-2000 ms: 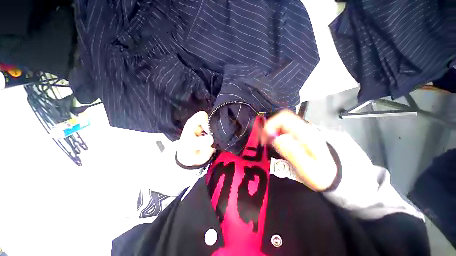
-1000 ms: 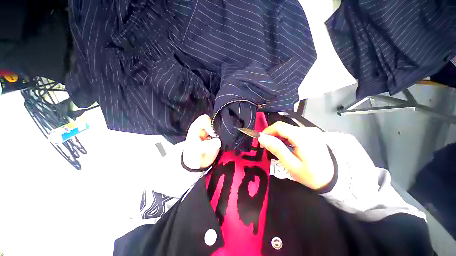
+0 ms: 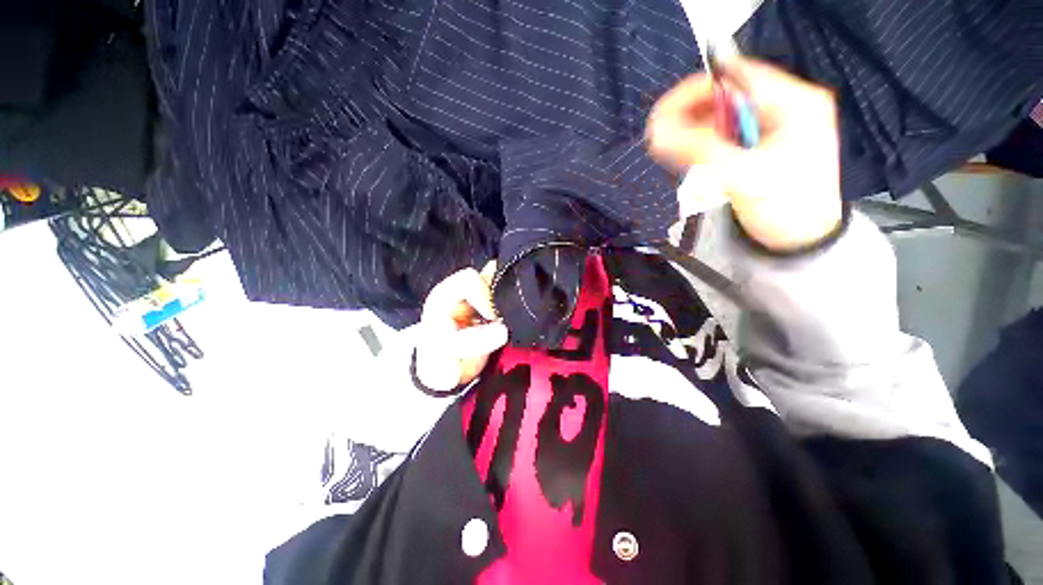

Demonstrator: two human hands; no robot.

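Observation:
A dark pinstriped garment (image 3: 526, 80) spreads from the top of the view down to my body. The curved line of zipper teeth (image 3: 547, 243) arcs around a dark flap (image 3: 532, 297) at its lower end. My left hand (image 3: 460, 331) pinches the garment at the left end of the zipper. My right hand (image 3: 755, 149) is raised at the upper right, away from the zipper and blurred. It holds the thread snips (image 3: 743, 114), with a bluish part showing and the blades pointing up.
Another pinstriped garment (image 3: 904, 80) lies at the upper right, above metal table legs (image 3: 944, 211). A black pile (image 3: 69, 91) is at the upper left. Black hangers (image 3: 97, 274) and a blue-and-white item (image 3: 172, 306) lie on the white table (image 3: 172, 480).
My right hand has moved up and right with the snips, away from the zipper. My left hand stays at the zipper. The right sleeve has lifted, showing more of the jacket front.

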